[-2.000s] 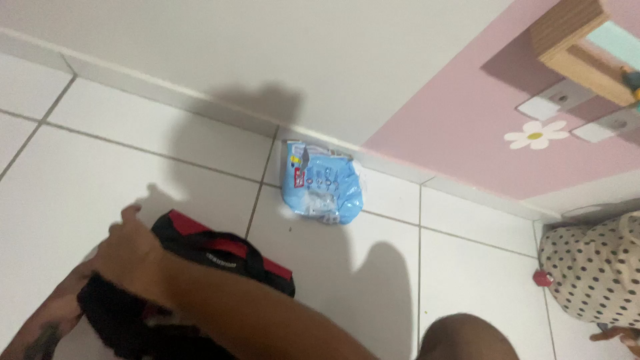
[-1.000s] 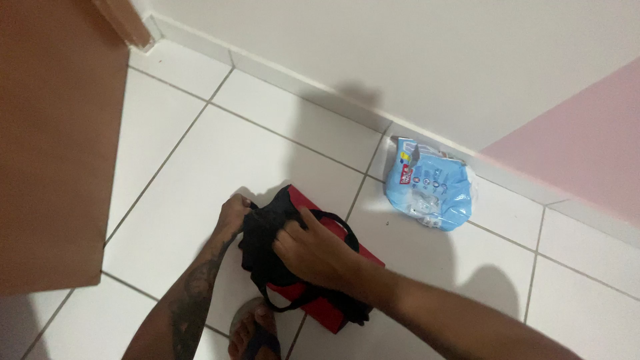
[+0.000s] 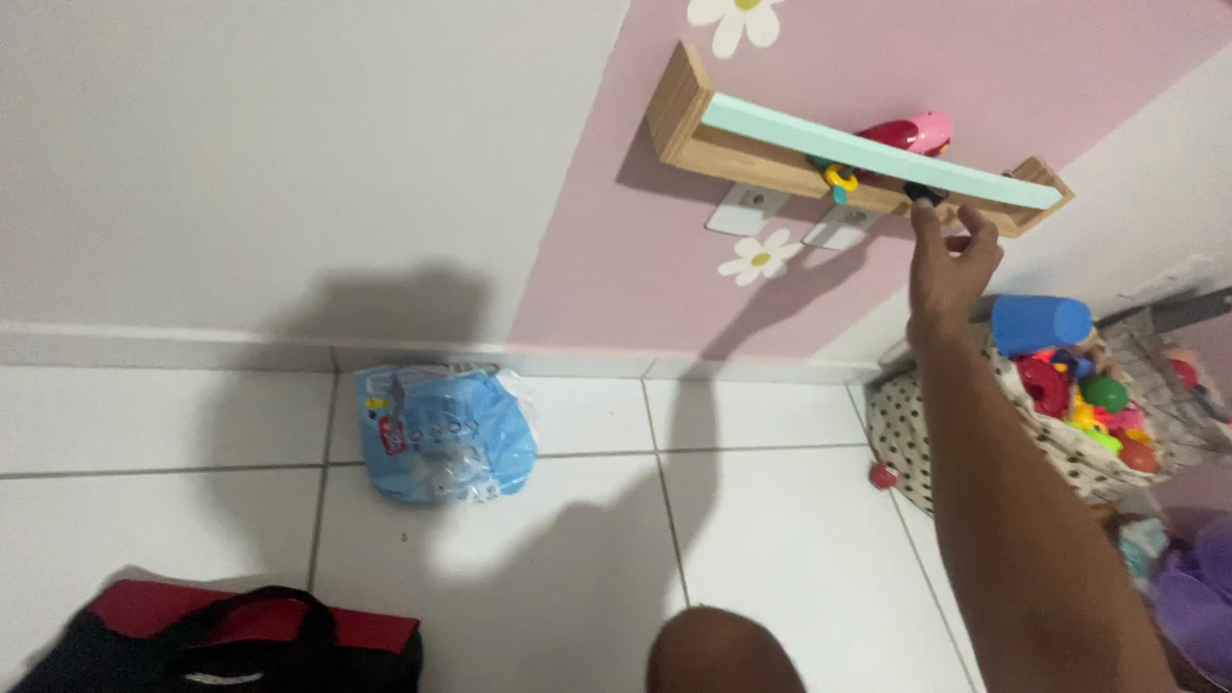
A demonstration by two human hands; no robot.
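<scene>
My right hand is raised at a small wooden wall shelf with a mint-green front bar. Its fingertips touch or nearly touch a small dark object on the shelf; whether they grip it cannot be told. Left of the hand, a yellow and teal ring toy hangs at the shelf's edge, and a red and pink object lies behind the bar. My left hand is out of view. A black and red fabric bag with black handles stands on the floor at lower left.
A blue plastic package lies on the white tiles by the baseboard. At right, a polka-dot fabric basket holds colourful toys and a blue cup. Purple plastic items are beyond it. Two wall sockets sit below the shelf.
Both hands were at the black and red bag; the right has left it and is now up at the shelf. The left hand has gone out of view. The view has swung right.
</scene>
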